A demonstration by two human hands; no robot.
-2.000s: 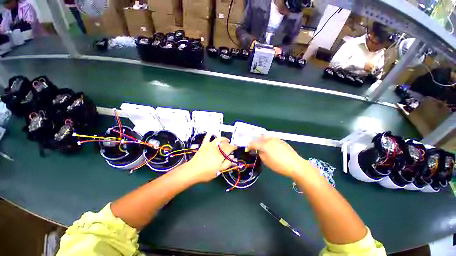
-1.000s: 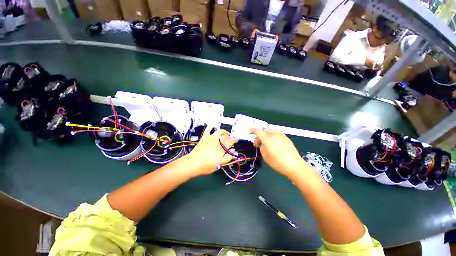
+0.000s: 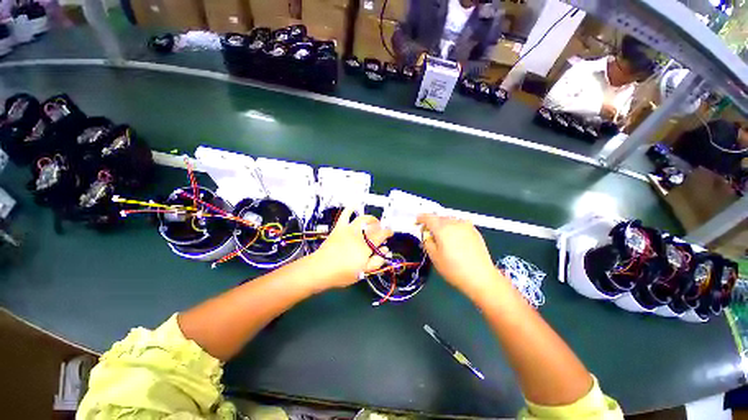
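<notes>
A camera housing (image 3: pixel 396 277) stands open side up on the green bench, with red, yellow and black leads in its black inside. My left hand (image 3: pixel 351 250) is at its left rim, with fingers closed on the wire harness (image 3: pixel 375 244). My right hand (image 3: pixel 449 248) is at its upper right rim, fingertips pinched together beside the white mounting bracket (image 3: pixel 408 209). Whether a thin lead is between those fingertips is too small to tell. Another housing (image 3: pixel 269 233) and its neighbours stand in a row to the left, one partly hidden by my left hand.
A slim pen-like tool (image 3: pixel 453 351) lies in front. A tangle of thin leads (image 3: pixel 522 280) lies right of my right hand. Waiting housings (image 3: pixel 652 267) stand at right, black camera modules (image 3: pixel 94 168) at left. People sit across the bench, near a white box (image 3: pixel 437 84).
The view has shifted slightly. My right fingertips have moved a little at the housing's upper right rim. My left hand stays at the left rim.
</notes>
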